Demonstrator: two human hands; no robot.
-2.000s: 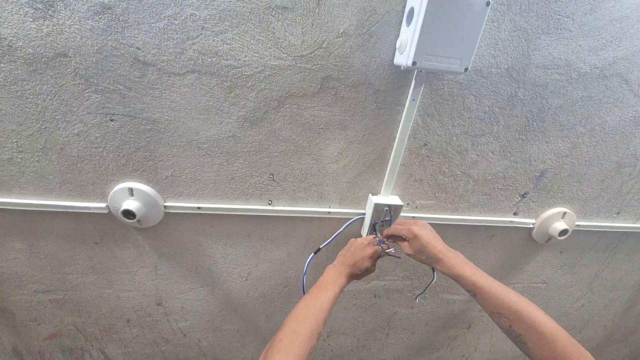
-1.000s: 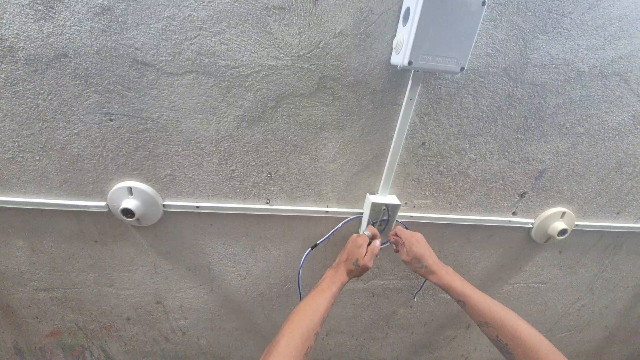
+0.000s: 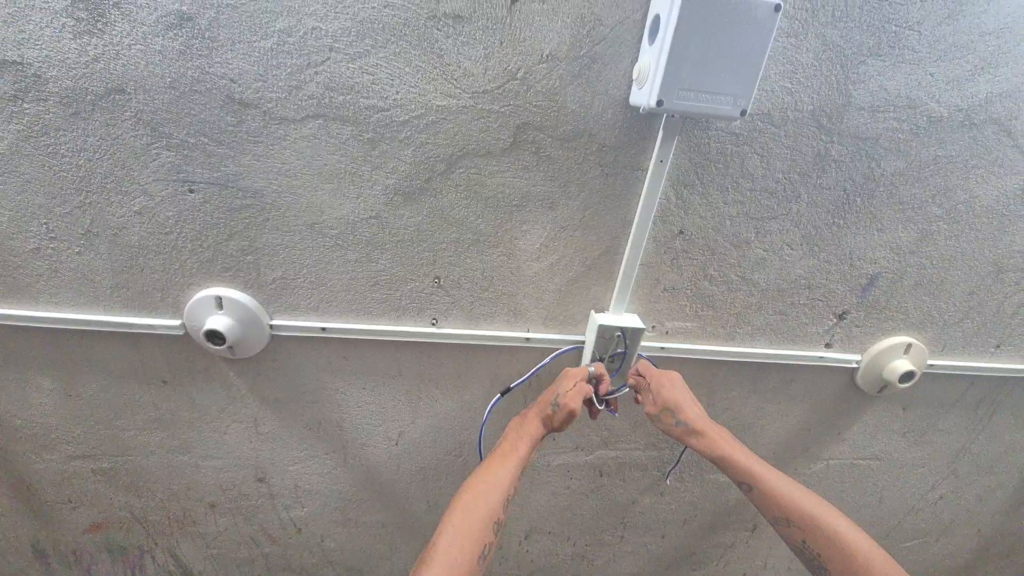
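Note:
An uncovered white plastic junction box (image 3: 614,338) sits where the wall trunking meets, with blue and white wires (image 3: 621,352) coiled inside it and coming out at its lower edge. Just below the box, my left hand (image 3: 566,398) has its fingers closed on the wires. My right hand (image 3: 664,400) is at the box's lower right corner, its fingertips pinching wires too. A blue and white cable (image 3: 512,388) with a dark band loops out to the left, and a loose wire end (image 3: 678,464) hangs below my right wrist. The fingertips partly hide the wire ends.
White trunking (image 3: 424,333) runs left and right along the rough grey wall. A round white lampholder (image 3: 228,322) is at the left, another lampholder (image 3: 892,366) at the right. A vertical trunking piece (image 3: 646,216) leads up to a grey enclosure (image 3: 716,56).
My hands were close together at the wires two seconds ago and are now slightly apart below the box. The wires at my fingers have shifted.

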